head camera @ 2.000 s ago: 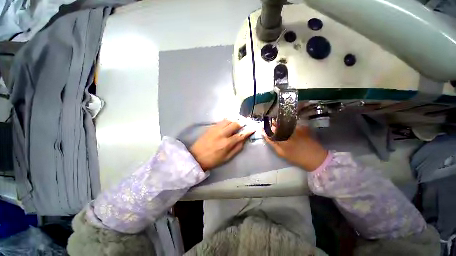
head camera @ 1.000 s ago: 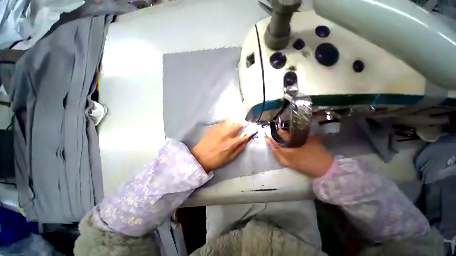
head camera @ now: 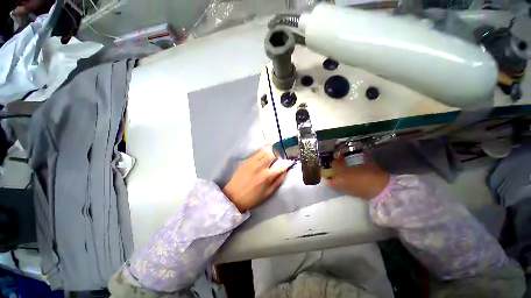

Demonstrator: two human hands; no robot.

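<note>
A grey garment panel (head camera: 224,125) lies flat on the white table and runs under the cream sewing machine head (head camera: 372,110). My left hand (head camera: 256,179) presses on the panel left of the needle area, fingertips near a small dark tip in the bright light. My right hand (head camera: 356,177) is just right of the shiny curved metal guard (head camera: 310,154), fingers bent and partly behind machine parts. Whether it grips anything is hidden. The needle and presser foot are washed out by glare.
A layered grey bundle (head camera: 75,174) hangs over the table's left side. A crumpled white heap (head camera: 43,64) lies upper left. A white lamp or arm (head camera: 402,55) crosses above the machine head. Grey cloth (head camera: 515,180) lies at the far right.
The view has shifted, showing more of the table's far side. My right hand has moved a little right, away from the needle area. My left hand stays on the panel.
</note>
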